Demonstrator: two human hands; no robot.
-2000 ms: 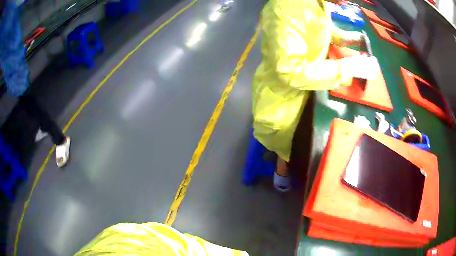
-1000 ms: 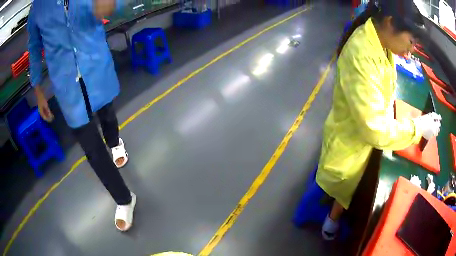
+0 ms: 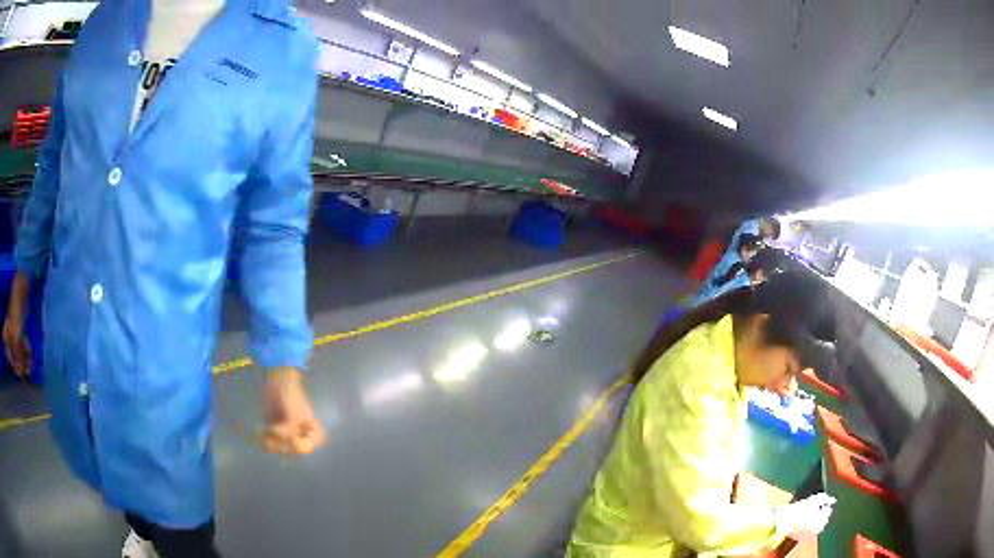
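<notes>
Neither of my hands is in the picture. Nearest in front of me on the right, a person in a yellow smock [image 3: 676,447] bends over the green bench [image 3: 770,455]. That person's white-gloved hand [image 3: 804,514] is at a dark thin slab seen nearly edge-on, over an orange-red foam pad [image 3: 763,493]. What the slab is cannot be made out clearly. Farther pads [image 3: 856,466] with dark tablets lie along the bench's far side.
A person in a blue smock [image 3: 164,251] stands close on the left. Blue bins [image 3: 358,221] sit under a long bench at the back left. Yellow lines [image 3: 523,485] mark the grey floor. A blue tray [image 3: 780,416] holds white items.
My view has swung up and left. The tablet on the near stack of pads and my yellow smock have left the picture. The person in blue appears much nearer and larger.
</notes>
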